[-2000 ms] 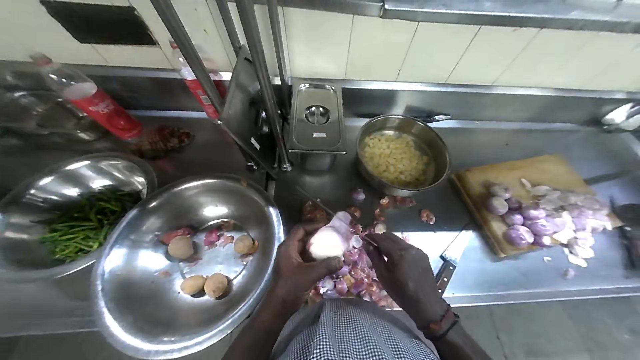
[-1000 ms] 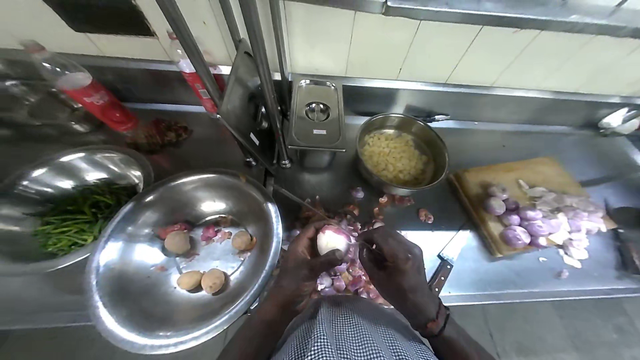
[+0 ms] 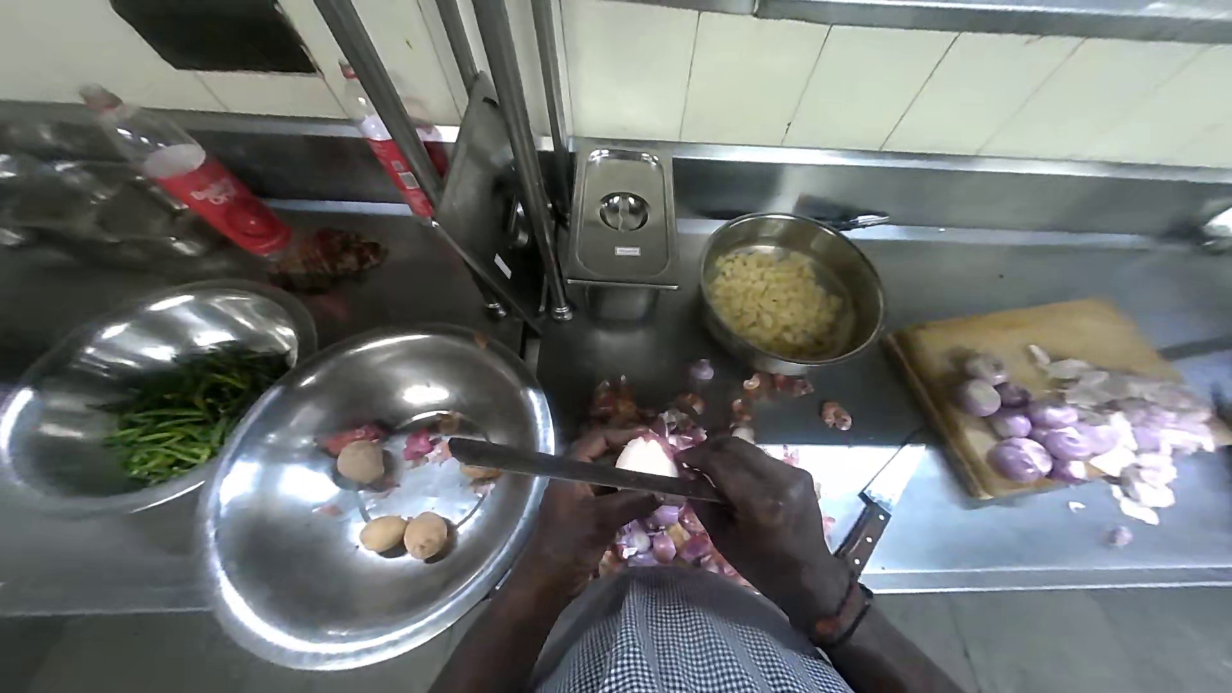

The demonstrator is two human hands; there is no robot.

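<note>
My left hand (image 3: 587, 500) grips a pale, partly peeled onion (image 3: 648, 458) near the counter's front edge. My right hand (image 3: 760, 500) holds a knife, whose blade (image 3: 577, 470) points left across the front of the onion, its tip over the rim of the wide steel basin. Peeled and cut purple onion pieces (image 3: 664, 541) lie beneath both hands, partly hidden by them. Reddish onion skins (image 3: 693, 402) are scattered just behind. A second knife with a riveted wooden handle (image 3: 863, 537) rests on the counter to the right of my right hand.
The steel basin (image 3: 279, 597) holds several potatoes; left of it, a steel bowl (image 3: 38, 385) holds green chillies. Behind stand a lidded steel container (image 3: 624, 245) and a pan (image 3: 871, 289) of diced pale pieces. A wooden board (image 3: 1059, 322) bears onions. Upright metal bars (image 3: 520, 144) and soda bottles (image 3: 207, 188) are behind.
The knife blade has swung out to the left in front of the onion; a second ago it pointed up and left behind it. Both hands remain at the onion.
</note>
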